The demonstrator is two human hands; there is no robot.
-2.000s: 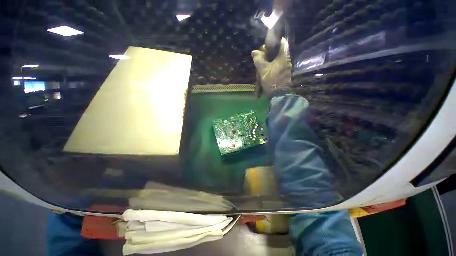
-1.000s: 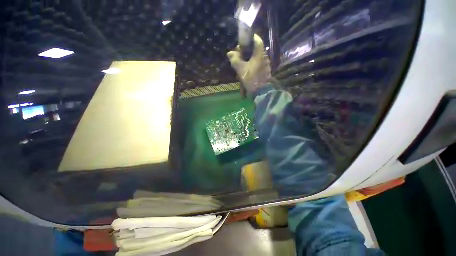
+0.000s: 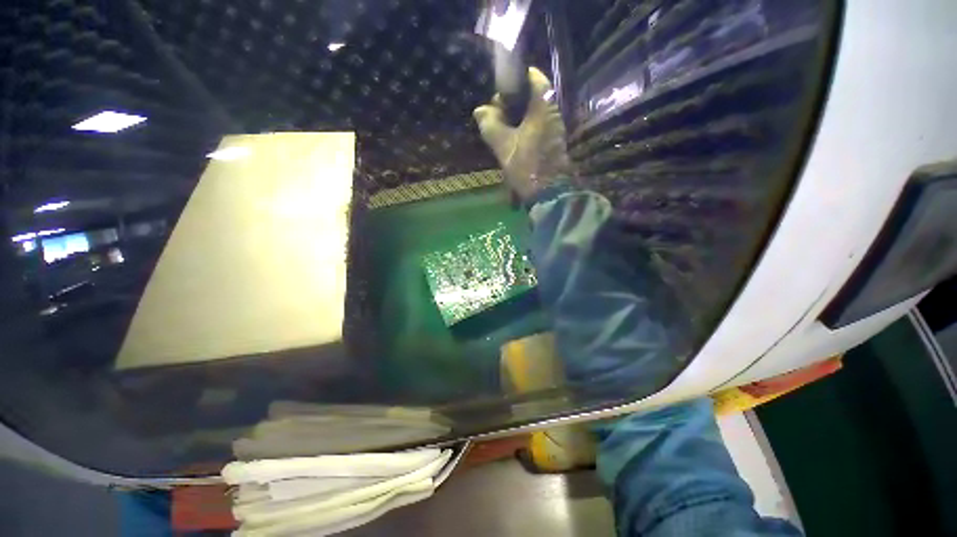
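A green circuit board (image 3: pixel 480 276) with white and silver specks lies on a green mat (image 3: pixel 404 246) inside the cabinet, seen through the window. My right hand (image 3: pixel 530 131), in a thin whitish glove, is beyond the board and up to its right. It is closed around a thick grey upright tube (image 3: pixel 510 65) with a shiny top. The hand does not touch the board. My left hand is not in view; only a bit of blue sleeve shows at the lower left.
A large pale panel (image 3: pixel 257 252) stands left of the mat. White folded strips (image 3: pixel 331 485) hang at the lower left ledge. A yellow block (image 3: pixel 564 448) is beside my right forearm. A dark screen (image 3: pixel 905 252) and dark green surface (image 3: pixel 866 451) are at right.
The view has shifted and tilted, so the cabinet contents appear further left. My right hand still holds the tube, and the board still lies on the mat.
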